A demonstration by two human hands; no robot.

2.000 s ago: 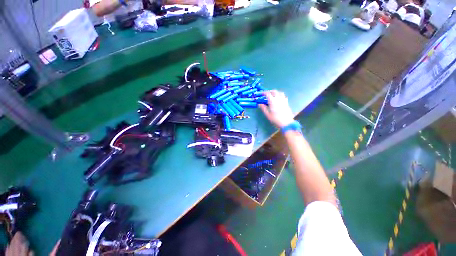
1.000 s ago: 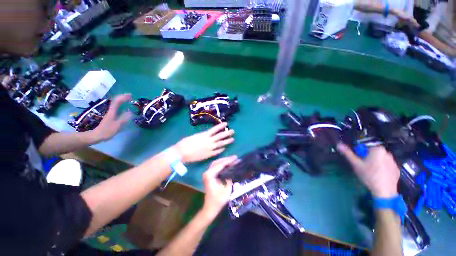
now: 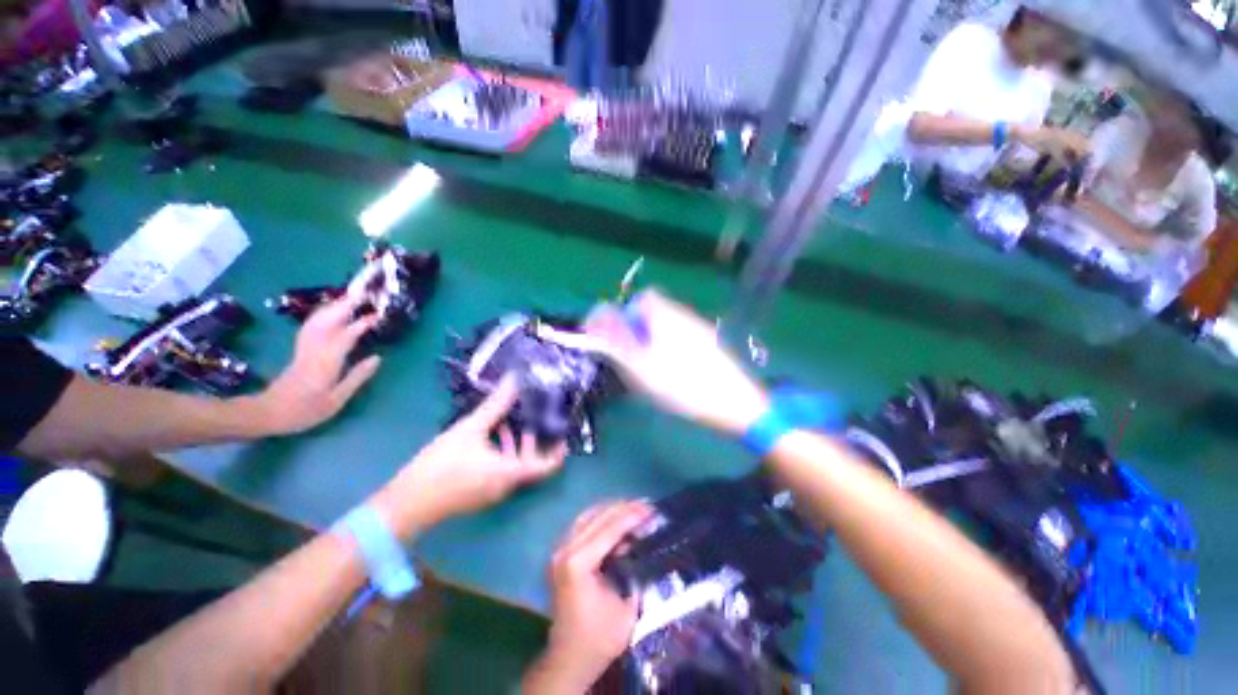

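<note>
My left hand [image 3: 597, 587] is at the bottom centre, its fingers on the edge of a black device unit [image 3: 706, 557] with a white ribbon cable [image 3: 690, 606]. My right hand [image 3: 663, 356], blurred, reaches left across the bench with fingers curled round a blurred blue part [image 3: 625, 323]. Its fingertips are beside another black unit [image 3: 536, 387] with a white strip on top. Whether they touch it is unclear. A neighbour's hand [image 3: 475, 462] is at the front of that unit.
The neighbour's other hand [image 3: 326, 364] is at a unit [image 3: 394, 292] on the left. A white box [image 3: 170, 258] stands at far left. Black units [image 3: 998, 468] and a blue cylinder pile [image 3: 1138, 557] lie at right. A metal upright [image 3: 828, 149] rises behind my right hand. More workers sit beyond.
The view has turned left since the oldest frame. My right hand has moved from the blue pile, over the black units, to the neighbour's unit. My left hand stays on its unit.
</note>
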